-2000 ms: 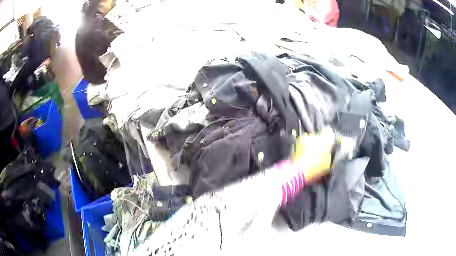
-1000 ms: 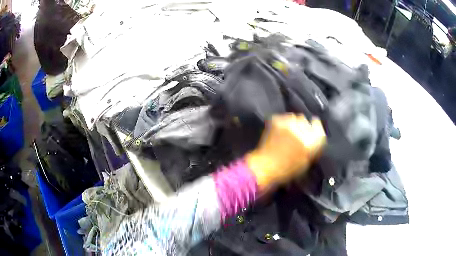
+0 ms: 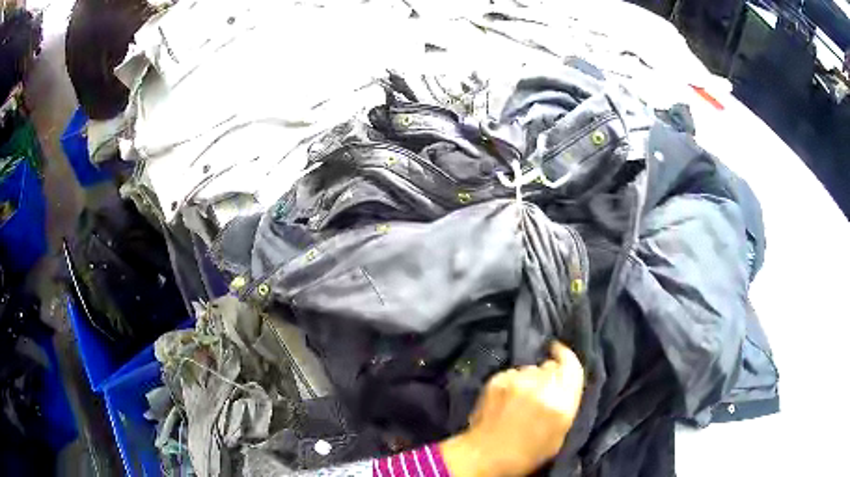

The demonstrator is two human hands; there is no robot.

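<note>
A grey-black jacket (image 3: 410,265) with brass buttons lies bunched in a heap on the table in front of me. Its lighter grey cloth spreads across the middle, with darker folds below. My left hand (image 3: 522,410) comes in from the lower left, with a striped pink-purple cuff. Its fingers are closed on the button-edged cloth at the jacket's lower right. The fingertips are partly hidden in the folds. My right hand is not in view.
Pale garments (image 3: 261,102) cover the back and left of the white table (image 3: 811,307). More blue-grey garments (image 3: 694,279) lie at right. A crumpled grey-beige heap (image 3: 224,373) sits at lower left beside a blue crate (image 3: 130,419). A small orange-red item (image 3: 708,96) lies at back right.
My left hand has moved down and towards me. The dark cloth, blurred by motion before, now lies spread with its lighter grey panel and brass buttons showing. The view has shifted right.
</note>
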